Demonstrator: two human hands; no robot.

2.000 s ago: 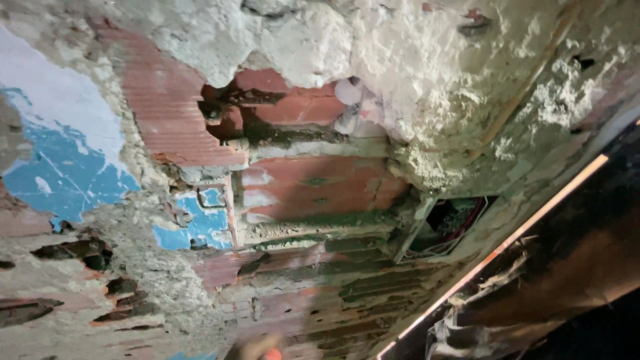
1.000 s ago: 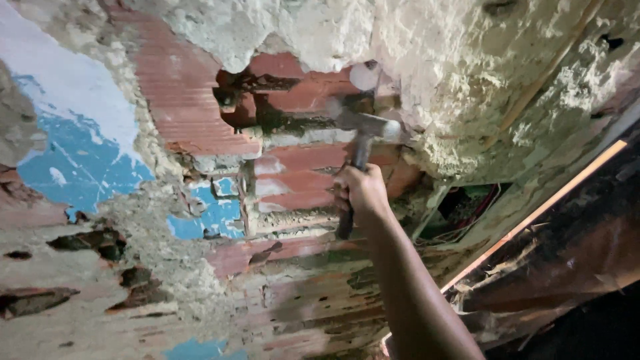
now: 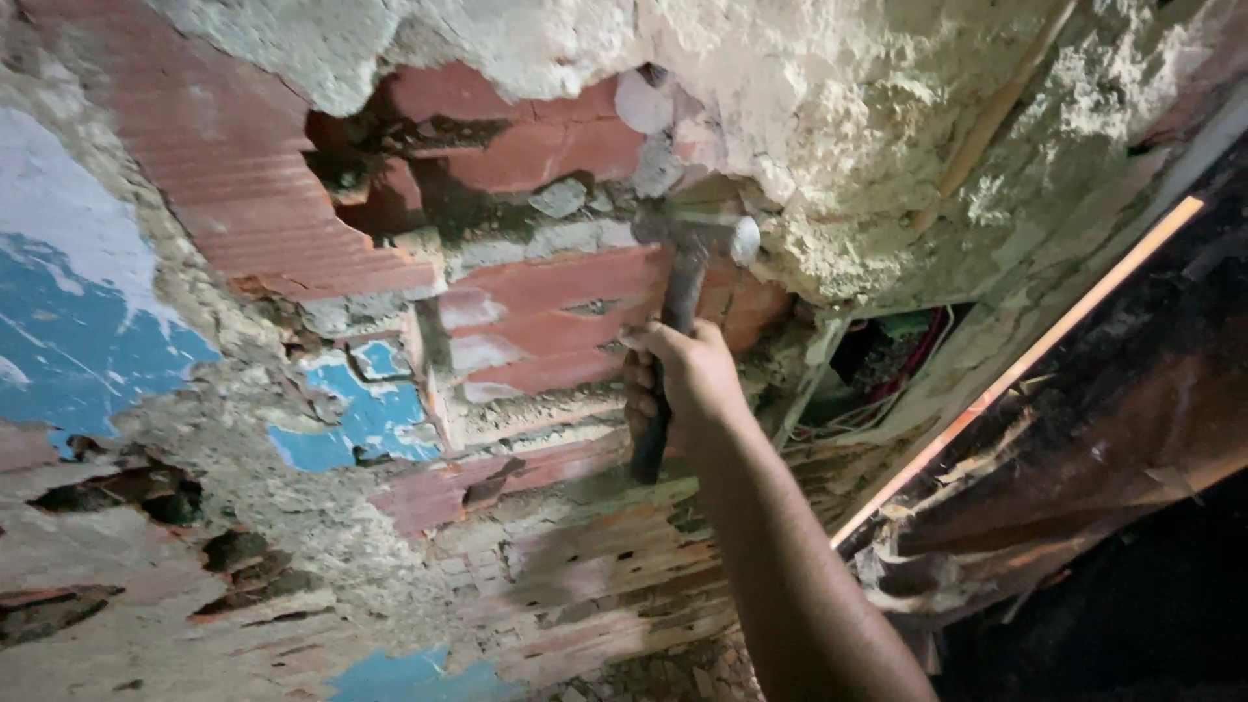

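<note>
My right hand [image 3: 687,375] is closed around the dark handle of a hammer [image 3: 682,292], its arm reaching up from the lower right. The hammer's metal head, slightly blurred, is over the wall near the lower edge of the pale plaster [image 3: 838,224]. Behind the handle, red hollow clay bricks [image 3: 556,312] with mortar joints lie exposed. A broken hole [image 3: 375,185] opens in the brickwork to the upper left of the hammer. Whether the hammer head touches the wall, I cannot tell. My left hand is out of view.
A recessed electrical box [image 3: 882,366] with loose wires sits right of my hand. Blue paint patches [image 3: 88,331] remain at the left, beside rough mortar and broken brick. A long, light strip [image 3: 1014,375] runs diagonally at the right, next to dark, torn sheeting [image 3: 1102,487].
Two seconds ago no hammer was visible; one second ago my right hand held it raised against the wall view. It is still in my grip, with the head near the plaster edge.
</note>
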